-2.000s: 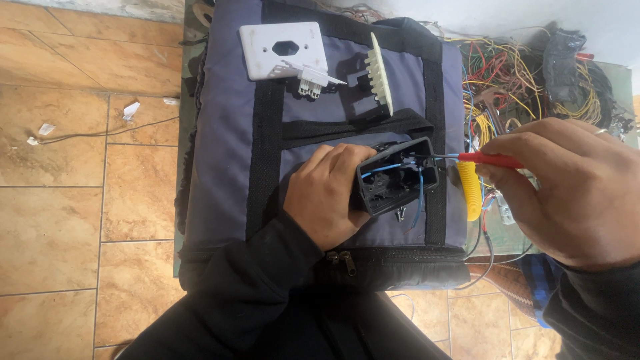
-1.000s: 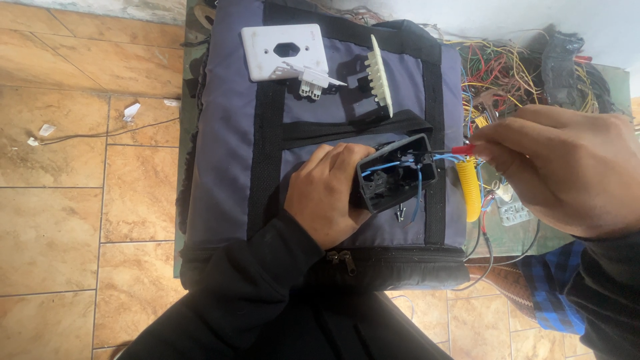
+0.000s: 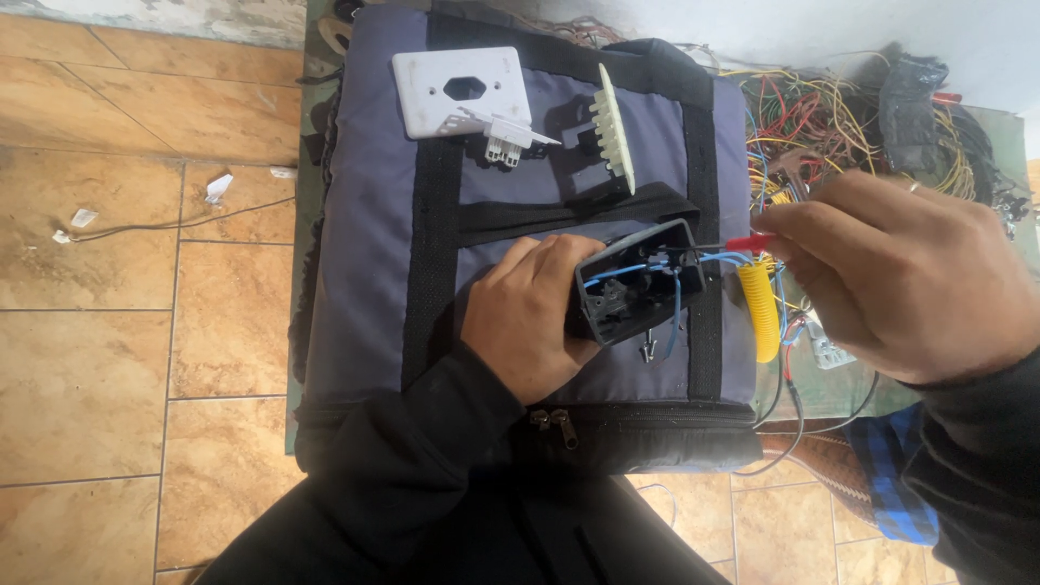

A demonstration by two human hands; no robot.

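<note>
My left hand (image 3: 532, 317) grips a black plastic electrical box (image 3: 597, 321) from its left side, over a grey fabric bag. Blue wires (image 3: 727, 257) pass through the box's right end, and one end hangs over its lower edge. In my right hand (image 3: 902, 268) is a red-handled screwdriver (image 3: 747, 243), its dark shaft pointing left into the box; its tip is hard to make out. Above the box lie a white socket faceplate (image 3: 463, 89), a white socket module (image 3: 508, 140) and a cream plastic terminal strip (image 3: 613, 130). Small screws (image 3: 648, 348) rest just below the box.
The grey bag (image 3: 366, 244) with black straps lies on a green surface (image 3: 869, 398). A coiled yellow corrugated tube (image 3: 758, 313) is right of the box. Tangled wires (image 3: 812, 122) and a black wrapped bundle (image 3: 910, 114) fill the upper right. Blue checked cloth (image 3: 894, 479) hangs lower right.
My right hand and the screwdriver have shifted slightly around the box's right end, and the shaft now reaches inside over the edge. My left hand stays on the box.
</note>
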